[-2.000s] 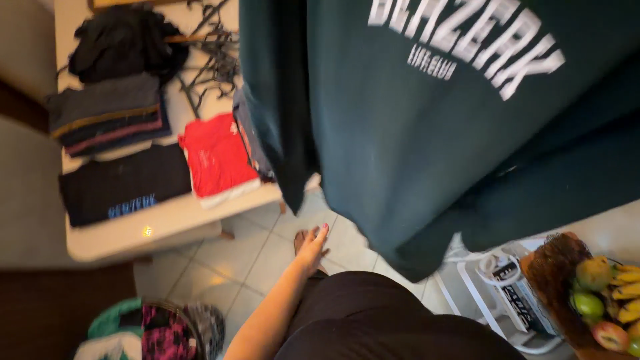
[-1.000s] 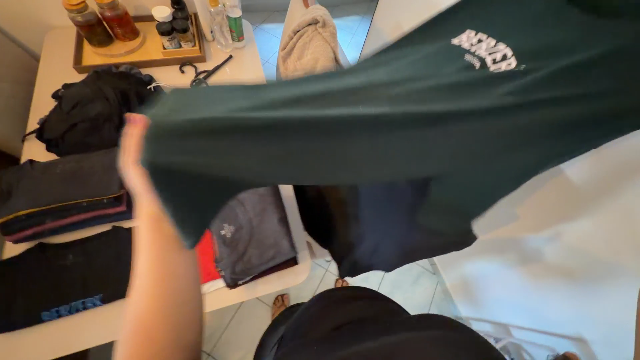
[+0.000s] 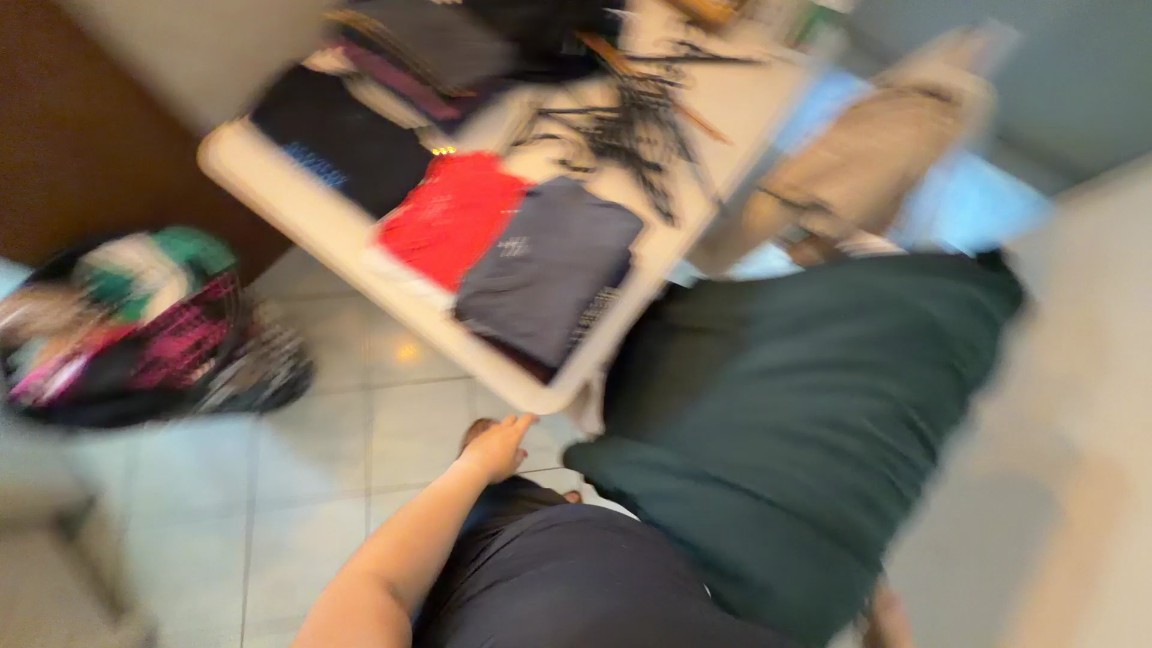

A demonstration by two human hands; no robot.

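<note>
The dark green garment (image 3: 792, 423) hangs at my right side, blurred by motion. Part of my right hand (image 3: 888, 616) shows at its lower edge near the bottom of the view; how its fingers meet the cloth is hidden. My left hand (image 3: 499, 450) is low, just below the table's near corner, with no cloth in it. On the table (image 3: 540, 396) lie a folded grey shirt (image 3: 549, 265), a folded red one (image 3: 454, 220) and a folded black one with blue lettering (image 3: 346, 139).
Tangled black hangers (image 3: 634, 135) and a stack of folded clothes (image 3: 423, 45) are farther back on the table. A basket of mixed clothes (image 3: 171, 333) stands on the tiled floor at left. A beige cloth (image 3: 864, 153) is beyond the table's right edge.
My left hand has let go of the green garment's edge and come down beside my leg. The garment, stretched across the view a second ago, now hangs at the right. The view has turned.
</note>
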